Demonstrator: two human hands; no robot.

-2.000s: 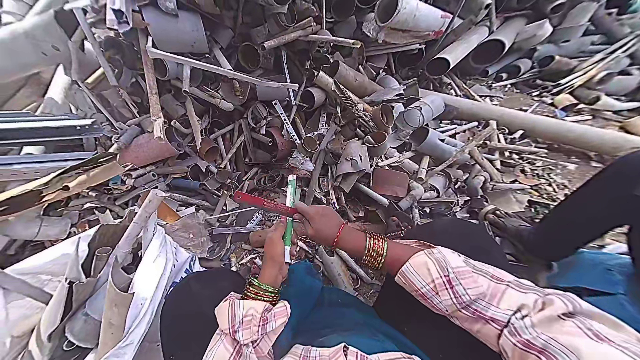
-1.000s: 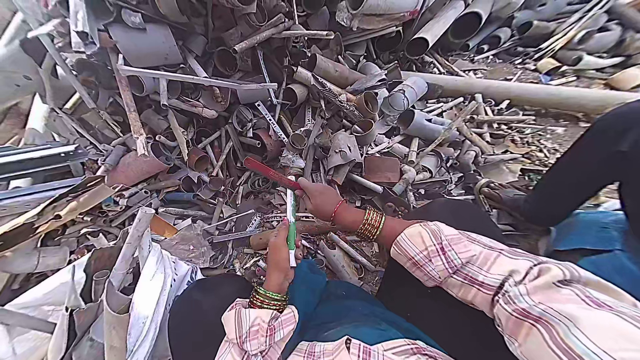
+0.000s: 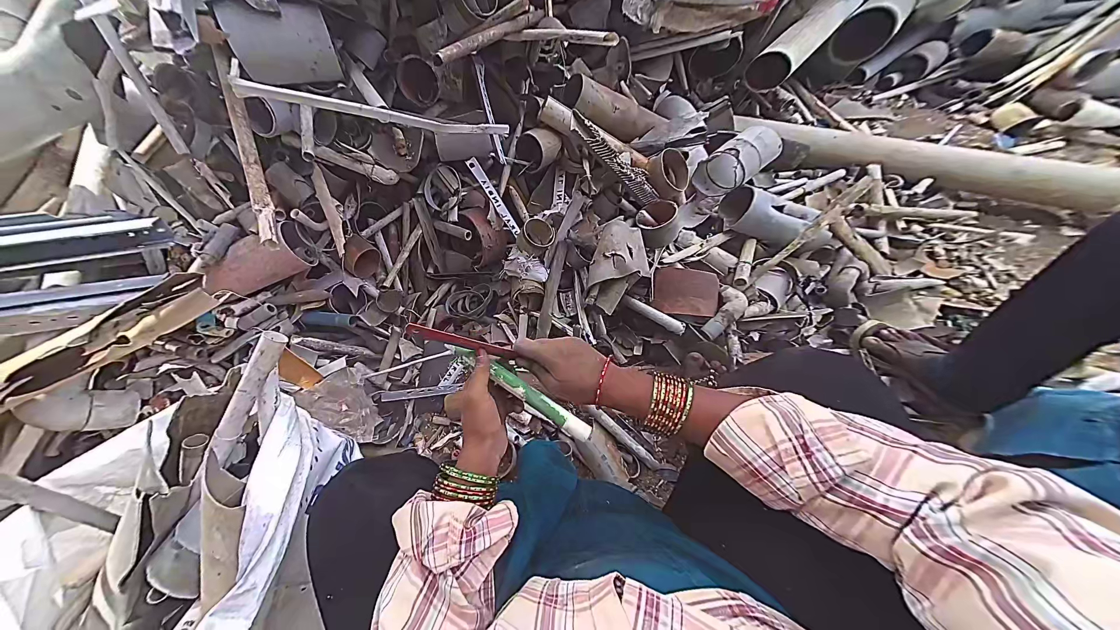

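Note:
My left hand grips a green and white plastic tube, which slants from upper left down to the right across my lap. My right hand is closed on the end of a flat red bar, perhaps a blade or blade handle. The red bar lies across the tube's upper end, close to my left thumb; whether they touch is unclear. Both hands are above the edge of a scrap heap, with bangles on both wrists.
A heap of pipe offcuts fills the ground ahead, with a long grey pipe at the right. White sacking and an upright pipe piece stand at the left. Metal channels lie farther left. A sandalled foot rests at the right.
The tube has turned from nearly upright to a slant, its lower end now toward the right. The red bar has moved down to a flatter angle across the tube's upper end.

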